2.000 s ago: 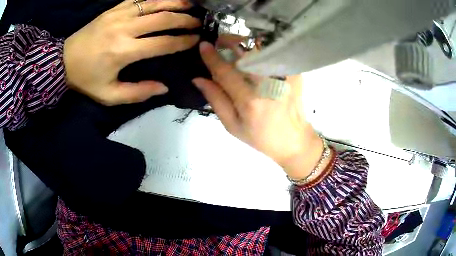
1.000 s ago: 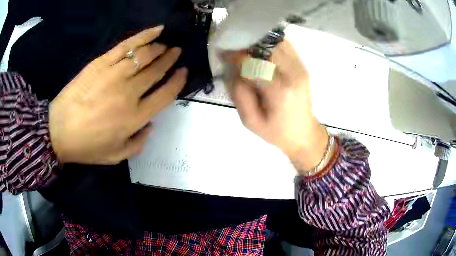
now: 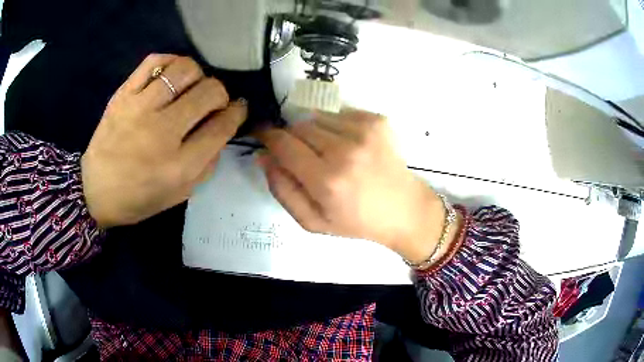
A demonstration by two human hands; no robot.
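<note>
Black cloth (image 3: 63, 78) covers the left of the white machine table and hangs over the lap. My left hand (image 3: 159, 141) lies on the cloth with fingers curled, its fingertips gripping the cloth near its right edge. My right hand (image 3: 346, 184) is just right of it, fingertips at the dark thread ends (image 3: 247, 146) by the cloth edge; it is slightly blurred, and whether it grips anything is not clear. The cream machine head (image 3: 226, 32) is above my hands, with the tension knob (image 3: 316, 95) close over my right hand. The needle is hidden.
The white machine table (image 3: 233, 244) has a printed scale near its front edge. A small white tray (image 3: 607, 297) with red and black items is at the lower right. Red checked apron cloth (image 3: 282, 339) shows below the table.
The machine head and tension knob appear further left and lower in view. My hands have come together at the cloth edge; my left fingers have curled from a flatter spread.
</note>
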